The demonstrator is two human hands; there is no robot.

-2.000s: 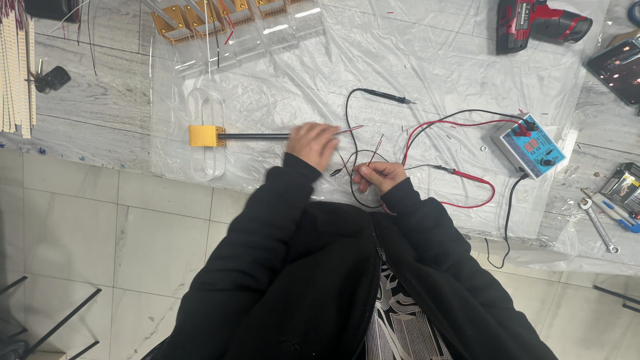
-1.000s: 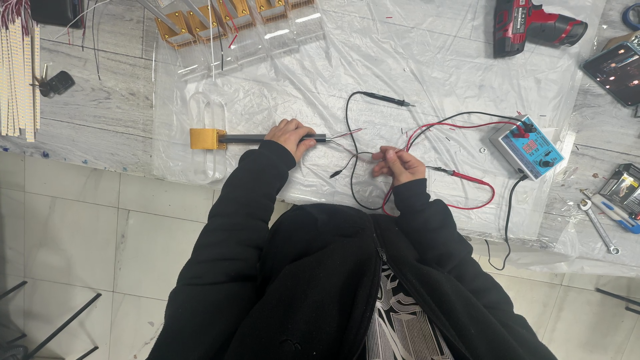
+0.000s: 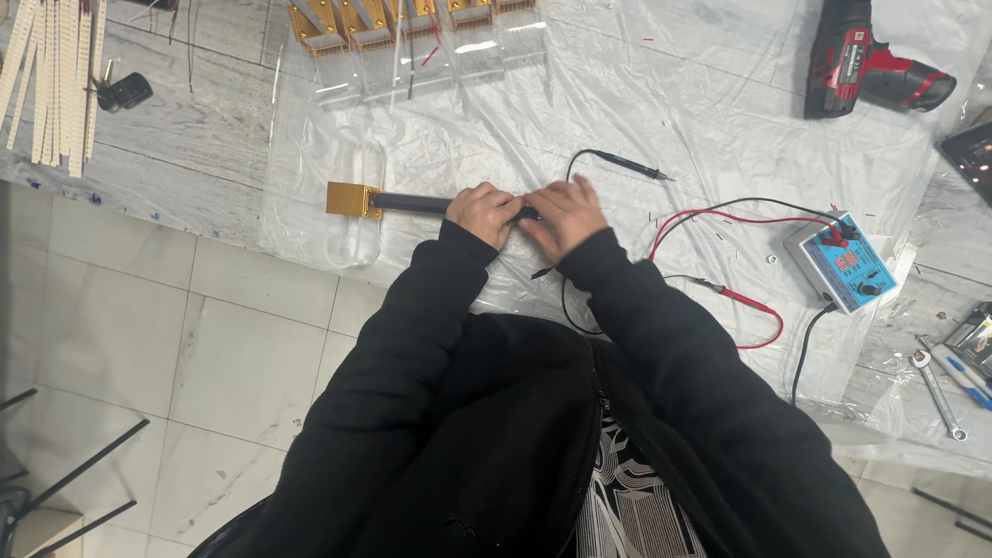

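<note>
A black bar (image 3: 411, 203) runs from a gold-coloured metal block (image 3: 353, 199), which lies at left across a clear plastic loop-shaped piece (image 3: 364, 246). My left hand (image 3: 486, 215) is closed around the bar near its right end. At that end, the fingers of my right hand (image 3: 564, 217) are on the bar's tip, partly blurred, and they cover whatever they pinch. Above my right hand a black test probe (image 3: 632, 165) lies on the plastic sheet. A red probe (image 3: 748, 300) lies to the right, its lead looping toward a blue-faced tester (image 3: 849, 267) with a lit display.
Gold brackets on clear plastic pieces (image 3: 422, 27) stand at the top. A red and black cordless drill (image 3: 852, 70) lies top right, a combination wrench (image 3: 939, 397) lower right. Light strips (image 3: 58, 85) and keys (image 3: 122, 91) are at left. Cable snippets dot the plastic sheet (image 3: 480, 132).
My left hand slid left along the bar, then moved back to its right end. My right hand has moved from the thin wires up to the bar's end.
</note>
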